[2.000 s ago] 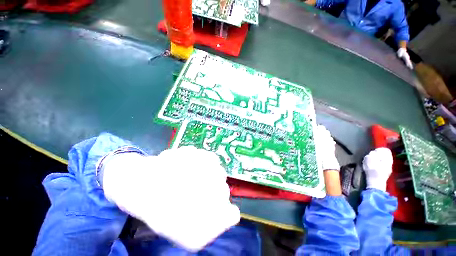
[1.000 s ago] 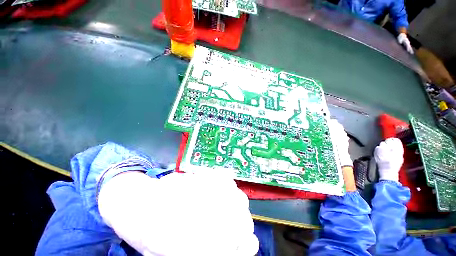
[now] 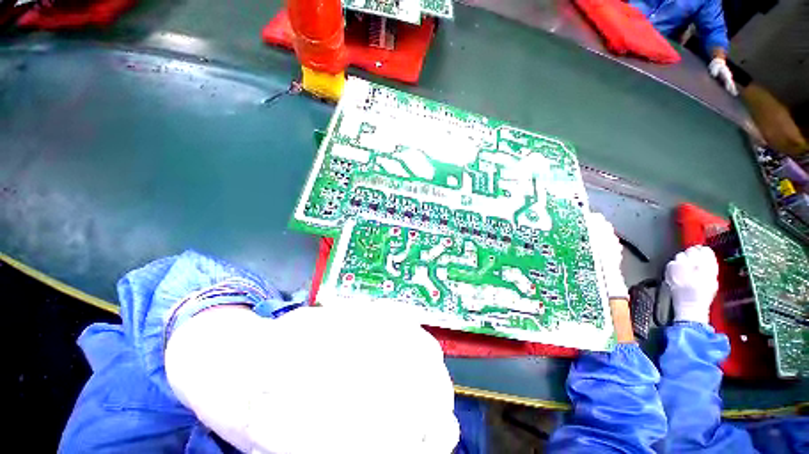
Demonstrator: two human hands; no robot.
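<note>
A large green stepped circuit board (image 3: 479, 253) lies solder side up, slightly tilted, above a red pad (image 3: 479, 344). My left hand (image 3: 319, 377), in an overexposed white glove, is at the board's lower left edge and covers part of it. Its fingers cannot be made out, nor whether it grips anything. I cannot make out my right hand; it may be hidden behind the left glove or out of the picture.
A neighbour's gloved hands (image 3: 691, 277) are at right, one behind the board's right edge. A dark mesh-like block (image 3: 642, 307) lies between them. Another board (image 3: 773, 282) is at far right. An orange-red post (image 3: 317, 37) stands behind; another person's glove (image 3: 723, 75) is top right.
The board sits farther right in the picture than two seconds ago, nearly unchanged since one second ago. My left glove appears lower and larger than at first. A red pad has appeared at top right.
</note>
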